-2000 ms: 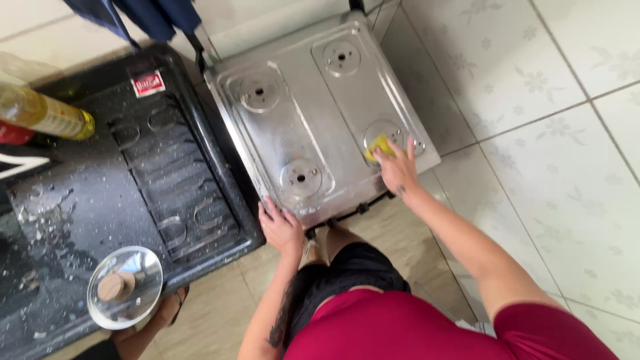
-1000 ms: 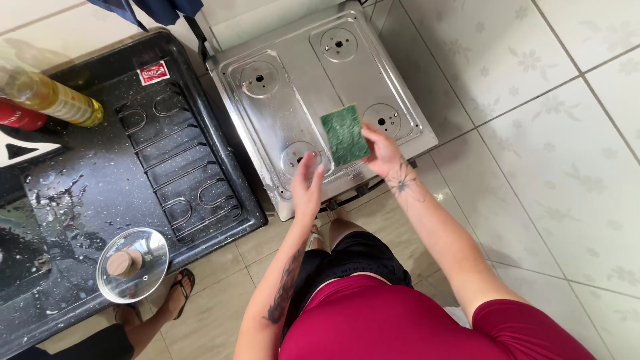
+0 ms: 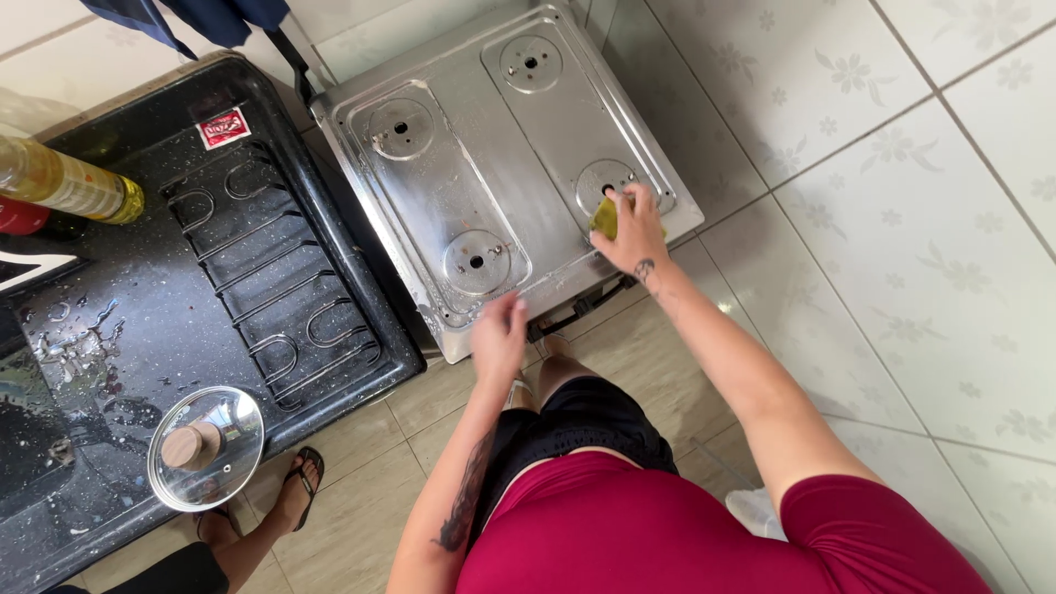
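Note:
A stainless steel stovetop [image 3: 511, 181] with its burners and grates off lies in front of me, small residue around its burner openings. My right hand [image 3: 634, 223] holds a yellow-green scouring sponge [image 3: 607, 218] against the front right burner recess [image 3: 606, 186]. Slightly blurred, my left hand [image 3: 499, 334] is at the front edge, below the front left burner recess [image 3: 477, 262]. It holds nothing that I can see; whether it touches the metal is unclear.
Left of the stove, a wet black speckled countertop [image 3: 165, 289] bears a wire stove grate [image 3: 276, 272], a glass lid [image 3: 206, 450], a bottle of yellow liquid [image 3: 74, 181] and a dark red-labelled bottle [image 3: 33, 219]. Another person's foot [image 3: 301, 487] is below it. Tiled wall stands at right.
One second ago the sponge showed its green side, raised between my hands. Now its yellow side shows and it is back at the front right burner. My left hand has moved down to the front edge.

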